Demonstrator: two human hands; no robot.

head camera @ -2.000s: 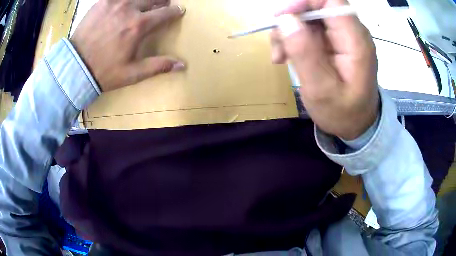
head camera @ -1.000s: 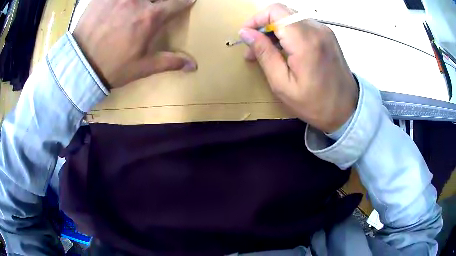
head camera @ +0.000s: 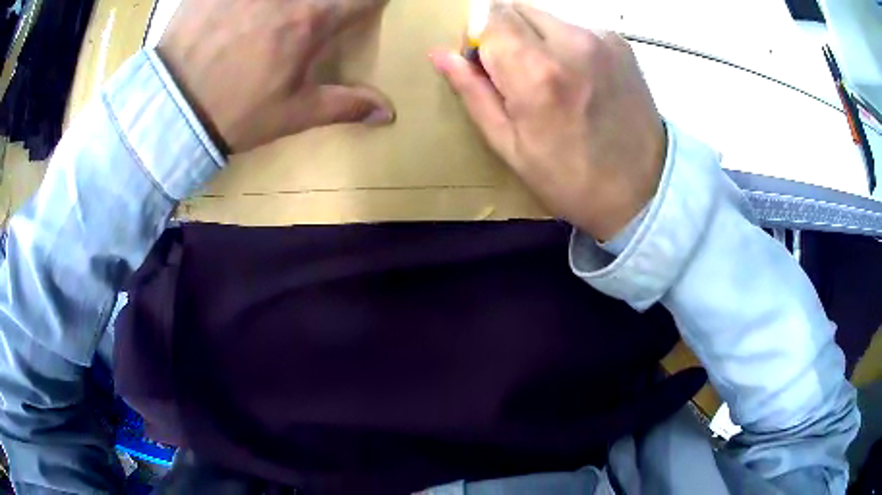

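Note:
A tan card pattern (head camera: 319, 179) with a ruled line along its near edge lies over a dark plum fabric panel (head camera: 387, 338) that hangs over the table edge onto my lap. My left hand (head camera: 280, 77) lies on the card with its thumb spread; its other fingertips are cut off or blurred at the top edge. My right hand (head camera: 571, 116) holds a thin marking pencil (head camera: 474, 41), white with a yellow part, at the card. The pencil tip and the hole in the card are hidden by my fingers.
Dark cut strips (head camera: 44, 77) lie on a yellowish board (head camera: 108, 72) at left. A white sheet or surface with a dark curved line (head camera: 745, 106) is at right, with a slim dark and reddish tool (head camera: 853, 121). A blue basket (head camera: 145, 445) shows below left.
My right hand has come down from above the card and moved left, with the pencil now more upright. My left hand has shifted slightly right. The card has moved slightly up in view.

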